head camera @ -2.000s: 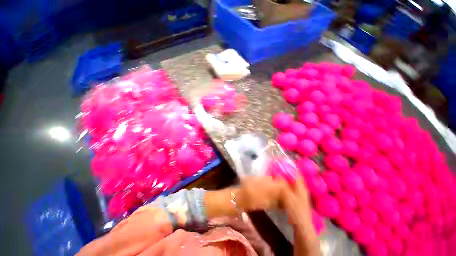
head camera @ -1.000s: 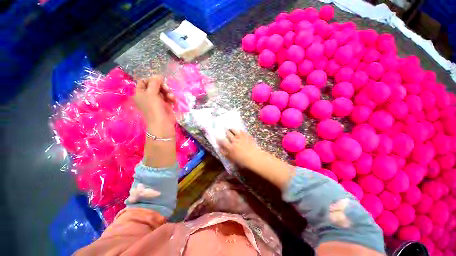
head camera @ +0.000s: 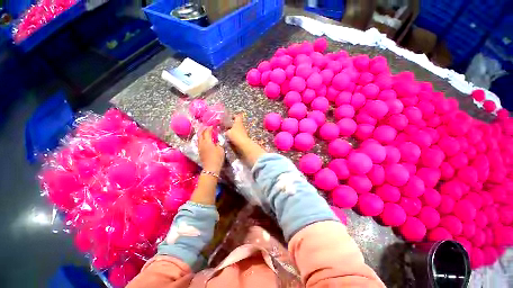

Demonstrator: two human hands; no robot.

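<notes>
My left hand is at the near table edge, fingers closed on clear film with pink showing at the fingertips. My right hand is just right of it, by the film; its grip is unclear. Beyond them lie bagged pink balls under shiny film and a pink ball. Clear bags lie at the table edge, partly hidden by my right sleeve. Loose matte pink balls spread over the right side of the table.
Glossy bagged balls are heaped left of the table. A white box and a blue tote stand at the far left. A black cup is at the lower right. White sheeting runs along the far edge.
My left hand has moved from over the bagged heap to the table edge. My right hand has moved off the bag stack, forward beside the left. The view has shifted, showing more tote and the cup.
</notes>
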